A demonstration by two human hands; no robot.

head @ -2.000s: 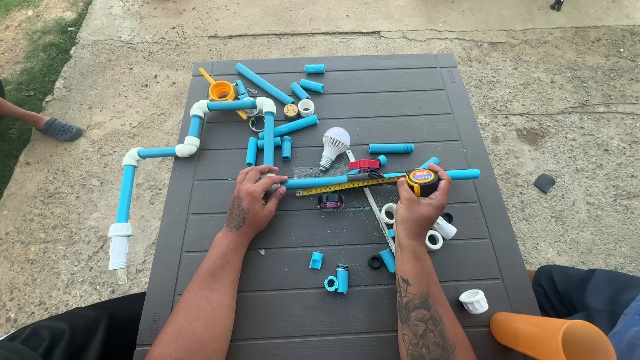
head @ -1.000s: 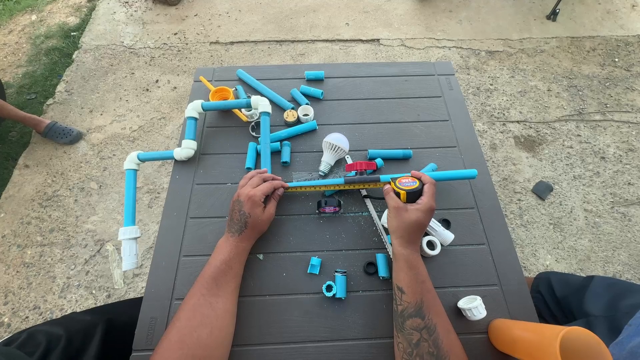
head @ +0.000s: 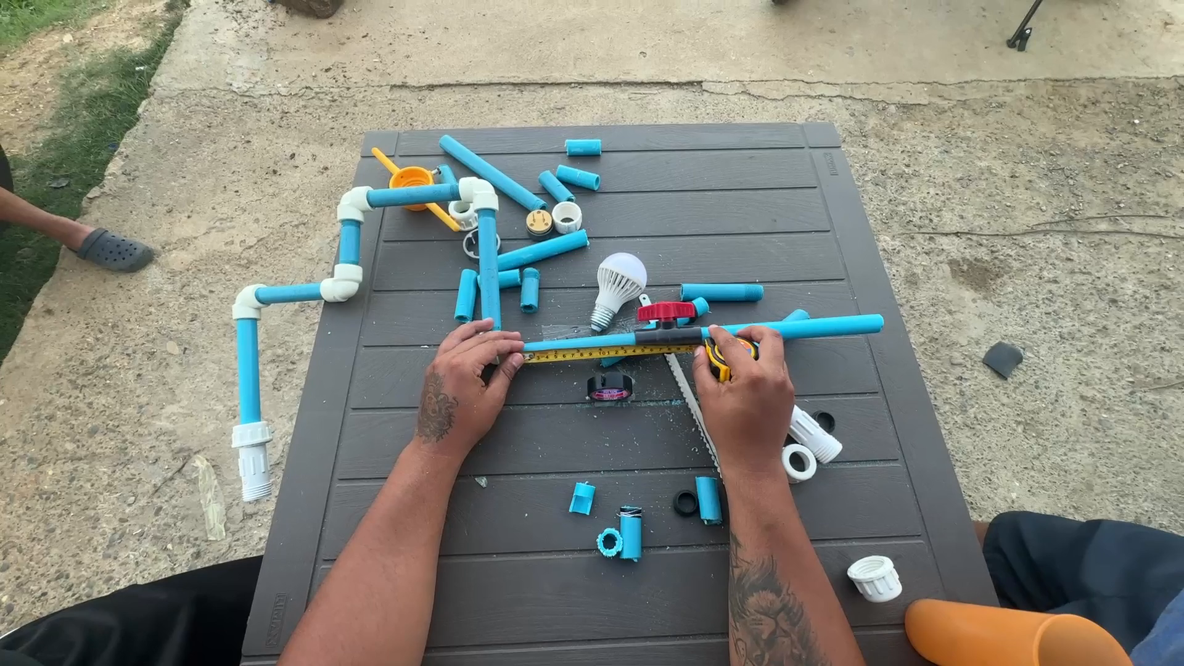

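Note:
A blue PVC pipe (head: pixel 832 326) with a dark grey valve body and a red valve handle (head: pixel 666 312) lies crosswise over the table. A yellow tape measure blade (head: pixel 601 353) runs just below it. My left hand (head: pixel 472 384) pinches the blade's end at the pipe's left tip, beside the corner of a blue pipe run with white elbows (head: pixel 488 268). My right hand (head: pixel 747 393) grips the yellow and black tape measure case (head: pixel 731 356) and touches the pipe right of the valve. A saw blade (head: pixel 692 407) passes under the pipe. An LED bulb (head: pixel 618 287) lies above it.
Cut blue pipe pieces (head: pixel 541 250), an orange tool (head: pixel 410 188) and white fittings lie at the back left. A black tape roll (head: pixel 610 388), a white cap (head: pixel 874 578) and an orange pipe (head: pixel 1008 634) are nearer. The elbowed run overhangs the left edge. Other people's limbs show at both sides.
My right hand and the tape case have moved left along the pipe, toward the valve, leaving a shorter stretch of blade out. My left hand has stayed at the pipe's left end.

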